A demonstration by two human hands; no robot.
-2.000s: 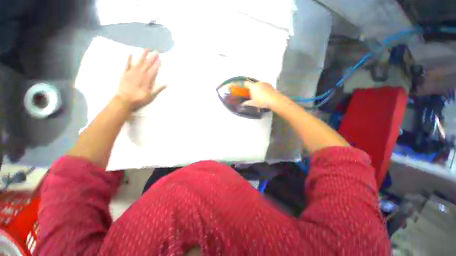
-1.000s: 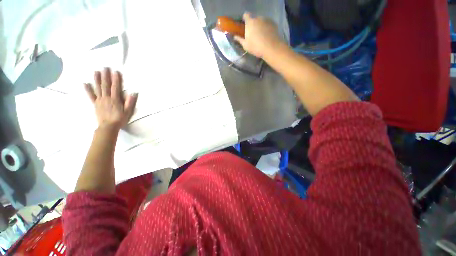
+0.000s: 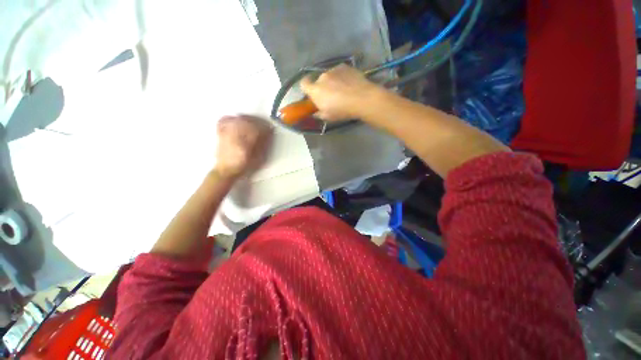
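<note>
A white garment panel (image 3: 140,183) lies flat over the grey cloth-covered table, with faint seam lines near its right end. My left hand (image 3: 241,145) is on the panel's right part, slightly blurred, with its fingers curled; whether it pinches the fabric cannot be told. My right hand (image 3: 336,93) grips the orange handle of the steam iron (image 3: 299,111). The iron is at the panel's right edge, partly over the grey table cloth, and my hand hides much of it.
A white tape roll (image 3: 13,227) lies at the left. Blue and grey hoses (image 3: 429,48) run from the iron to the upper right. A red padded board (image 3: 576,84) stands at the right. A red slotted basket (image 3: 88,334) is at the lower left.
My left hand has moved right across the panel and its spread fingers have curled. My right hand has brought the iron down and left to the panel's edge, and the iron has turned.
</note>
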